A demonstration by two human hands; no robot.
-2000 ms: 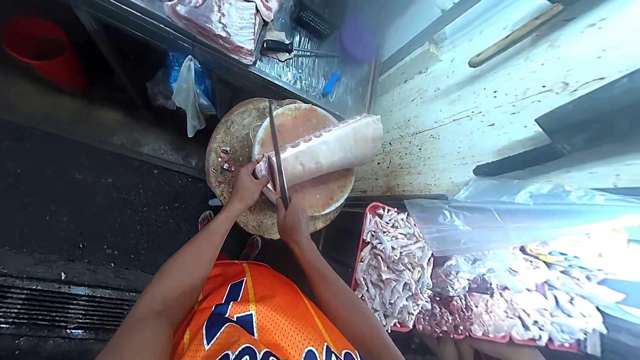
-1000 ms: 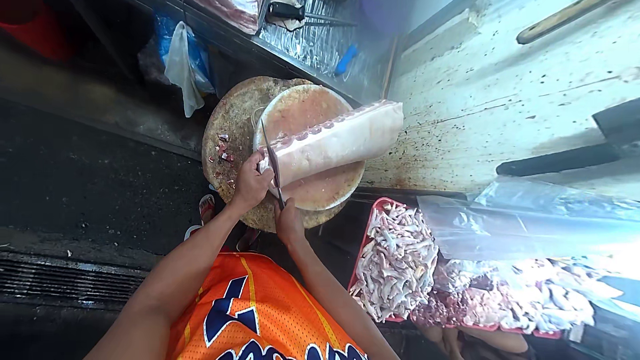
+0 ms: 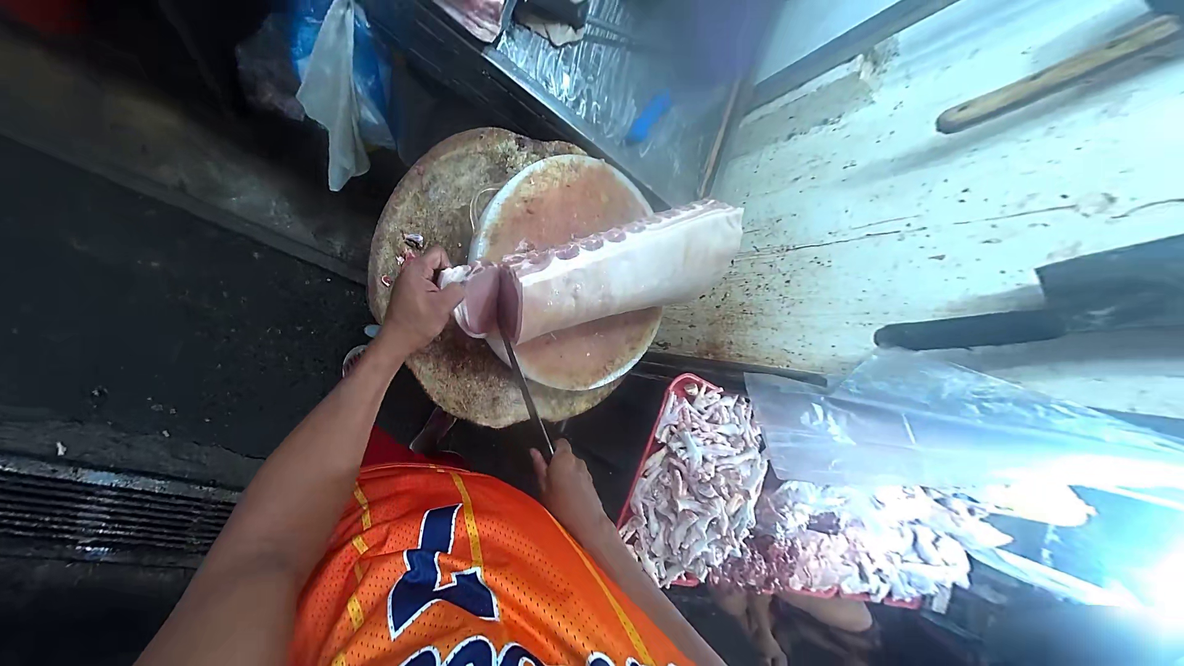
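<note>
A long slab of bone-in pork loin (image 3: 629, 268) lies across a round white cutting board (image 3: 564, 199), its right end reaching past the board's rim. The board rests on a thick round wooden chopping block (image 3: 435, 203). My left hand (image 3: 421, 301) grips the slab's left end, where a cut slice leans away from the rest. In my right hand (image 3: 566, 481), near my shirt, is the handle of a long knife (image 3: 529, 393). Its blade points up into the gap between slice and slab; the tip is hidden in the meat. Small meat scraps (image 3: 407, 250) lie on the block.
A red tray (image 3: 659, 416) of chicken feet stands at lower right, beside more meat pieces (image 3: 869, 546) and plastic sheeting (image 3: 888, 416). A metal counter (image 3: 610, 102) runs above. Dark-bladed and wooden-handled tools (image 3: 1054, 79) are by the pale wall. Plastic bags (image 3: 338, 92) hang upper left. Another person's legs show below the trays.
My right hand has drawn the knife back toward my body. A slice at the slab's left end now stands apart, showing the pink cut face. My left hand stays at that end.
</note>
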